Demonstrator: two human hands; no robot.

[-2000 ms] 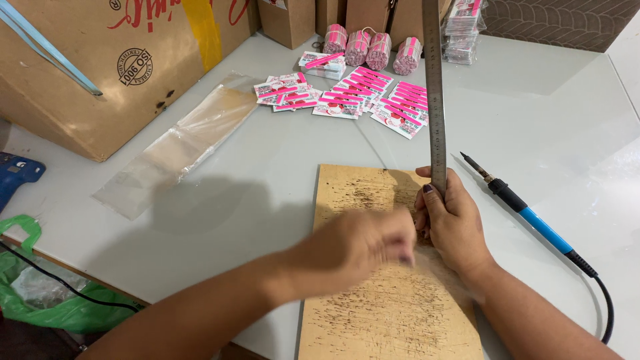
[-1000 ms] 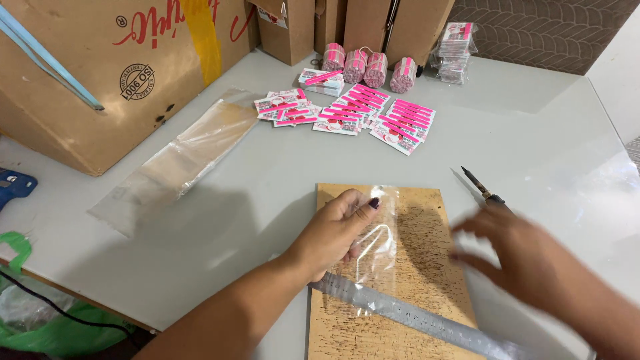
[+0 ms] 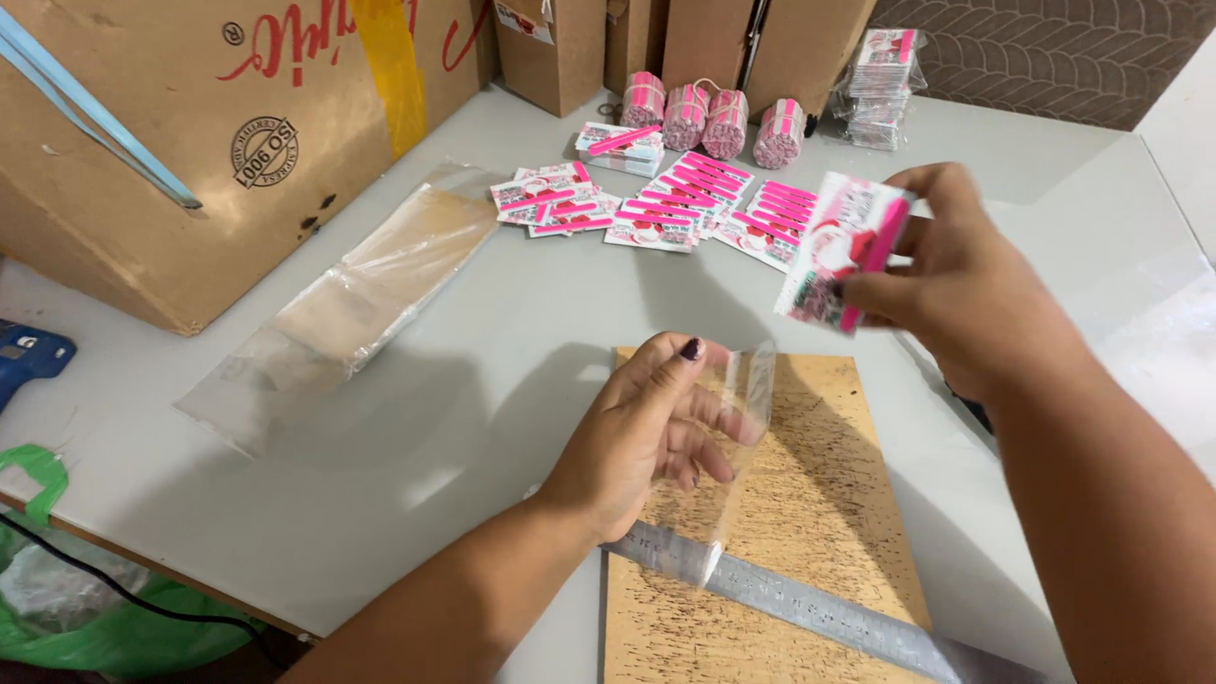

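Observation:
My left hand (image 3: 655, 427) holds a small clear plastic bag (image 3: 746, 446) over a wooden board (image 3: 807, 503) covered in dark scorch marks. A metal ruler (image 3: 807, 603) lies slantwise across the board, below that hand. My right hand (image 3: 940, 256) grips a printed packet (image 3: 831, 242) with a pink stick (image 3: 875, 256) on it, raised above the table. Past it lie fanned printed packets (image 3: 655, 228) with pink sticks on them. A soldering iron (image 3: 969, 408) is mostly hidden behind my right forearm.
Rolled pink bundles (image 3: 727, 123) stand at the back beside cardboard boxes (image 3: 551, 66). A stack of bagged packets (image 3: 879, 90) is at the back right. A long clear plastic sleeve (image 3: 380, 285) lies left, near a large carton (image 3: 190, 142). A green bag (image 3: 123, 617) hangs below the table edge.
The ruler was upright in my right hand two seconds ago and now lies on the board. My right hand has since picked up a packet with a pink stick. My left hand still holds the clear bag.

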